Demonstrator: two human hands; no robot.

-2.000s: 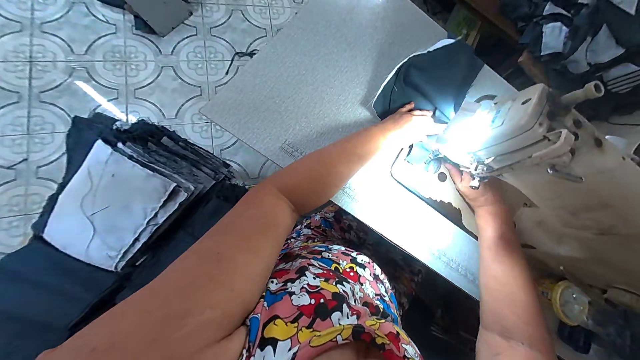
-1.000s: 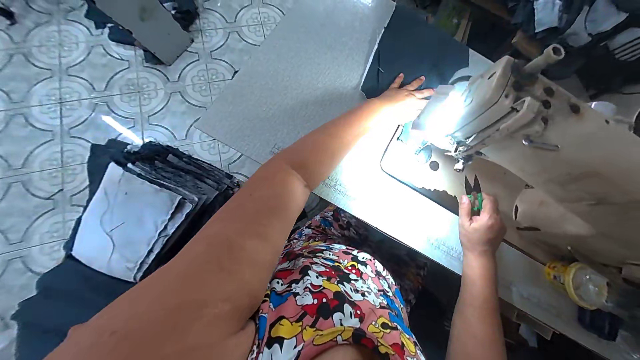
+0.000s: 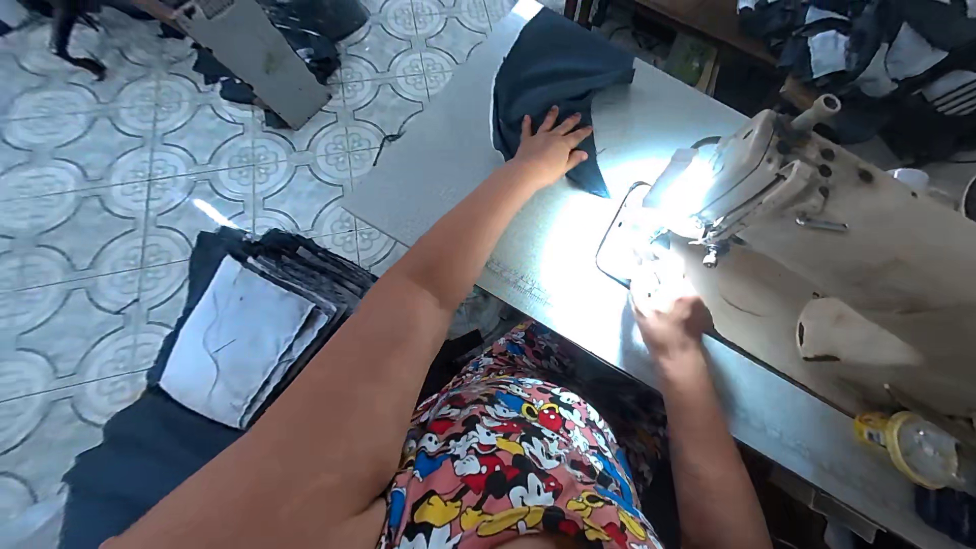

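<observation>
My left hand (image 3: 550,149) lies with its fingers spread on a dark cloth piece (image 3: 553,61), which has a white edge and rests on the light worktable (image 3: 427,183). The sewing machine (image 3: 770,183) stands to the right, its lamp shining on the needle area. Close below the needle is my right hand (image 3: 671,316), blurred and washed out by the glare. Whether it holds the thread snips cannot be made out.
A stack of dark and white cloth pieces (image 3: 236,343) lies at the left, beside the table. A yellow-rimmed container (image 3: 919,450) stands at the lower right. Scraps of cloth (image 3: 831,46) are heaped at the upper right. A grey metal panel (image 3: 255,61) stands over the tiled floor.
My left hand and the dark cloth have moved away from the machine, farther up the table. My right hand, holding green-handled snips one second ago, has moved up toward the needle area.
</observation>
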